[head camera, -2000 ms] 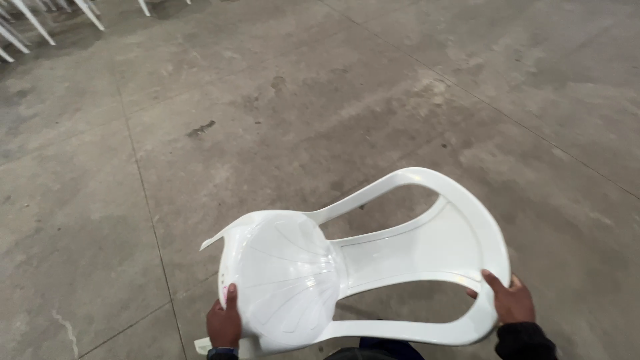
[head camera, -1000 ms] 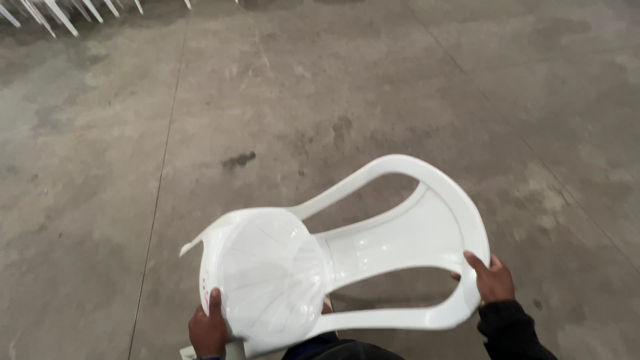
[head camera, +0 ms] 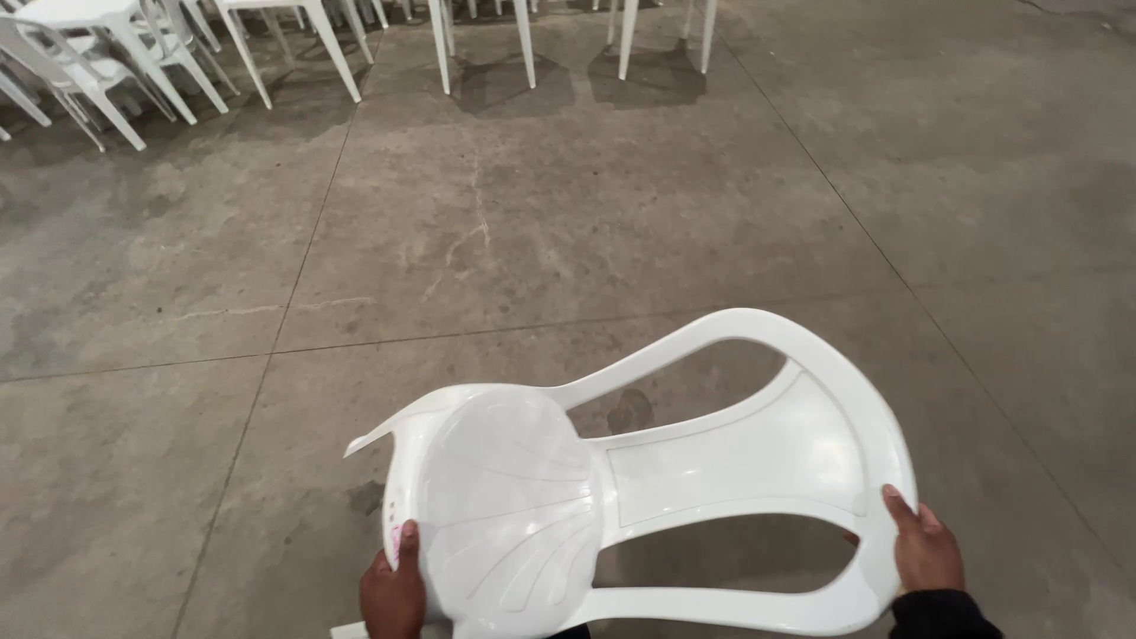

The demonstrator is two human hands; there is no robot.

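A white plastic chair (head camera: pixel 506 497) is held sideways above the concrete floor, its round seat at the left and its backrest at the right. My left hand (head camera: pixel 395 586) grips the front edge of the seat, thumb on top, beside a small pink mark. My right hand (head camera: pixel 925 541) is closed around the top rail of the backrest, with a fingertip showing through the lower opening. One chair leg points out to the upper left, and part of another shows by my left hand. The undersides of both grips are hidden.
Across the floor at the top left stand white plastic chairs (head camera: pixel 98 75) beside a white table (head camera: pixel 75 11). Legs of more white furniture (head camera: pixel 444 44) reach along the top edge. Joint lines and a pale crack run through the concrete floor (head camera: pixel 568 231).
The view has moved forward and up, so more white chairs and furniture legs show at the top. Both hands keep their hold on the chair.
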